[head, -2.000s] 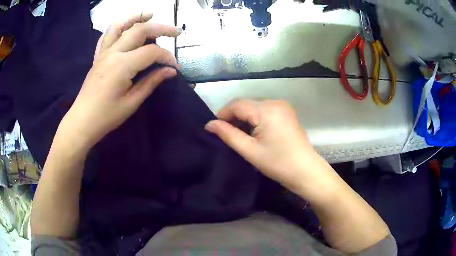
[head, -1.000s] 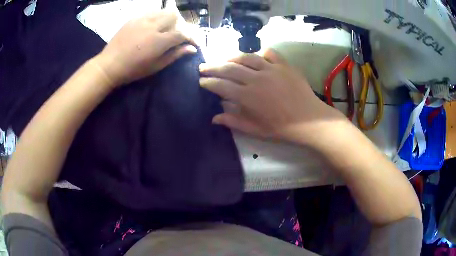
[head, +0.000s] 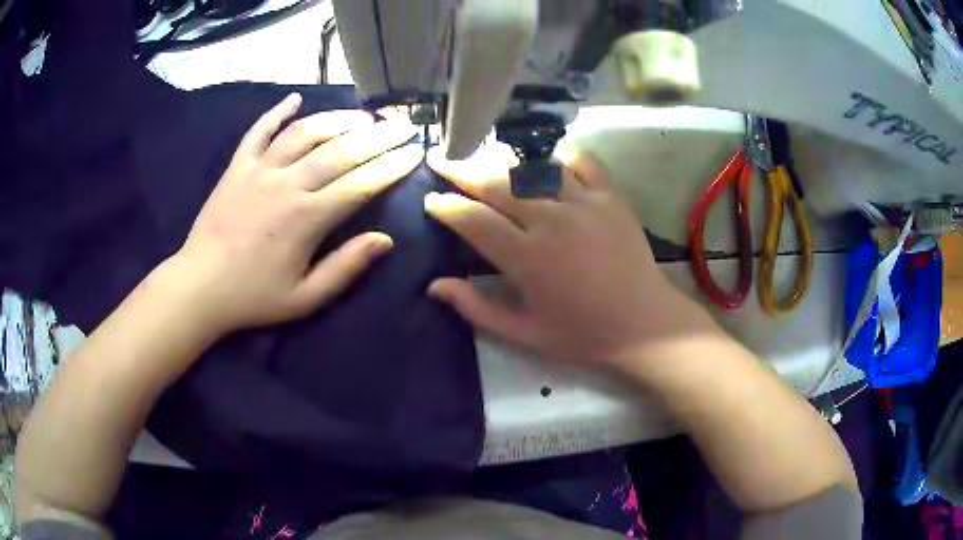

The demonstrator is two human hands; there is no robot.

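A dark navy-purple fabric panel (head: pixel 359 359) lies under the white sewing machine head (head: pixel 496 63) and hangs over the table's front edge. My left hand (head: pixel 280 216) lies flat on the fabric with fingers spread, its fingertips just left of the needle and presser foot (head: pixel 426 114). My right hand (head: pixel 560 253) is at the fabric's right edge, fingertips on the edge just below and right of the needle, partly behind a dark machine knob. Neither hand visibly pinches the cloth. The fabric under the presser foot is hidden by glare and fingers.
Scissors with one red and one orange-yellow handle (head: pixel 721 237) lie right of my right hand. A blue plastic tray (head: pixel 919 316) with white tape is at the table's right edge. Dark cords (head: pixel 216 23) lie behind the work. More dark fabric (head: pixel 74 200) spreads left.
The fabric edge has moved up from nearer my lap to the needle. My left hand has gone from gripping the cloth to lying flat on it. My right hand has moved up beside the needle.
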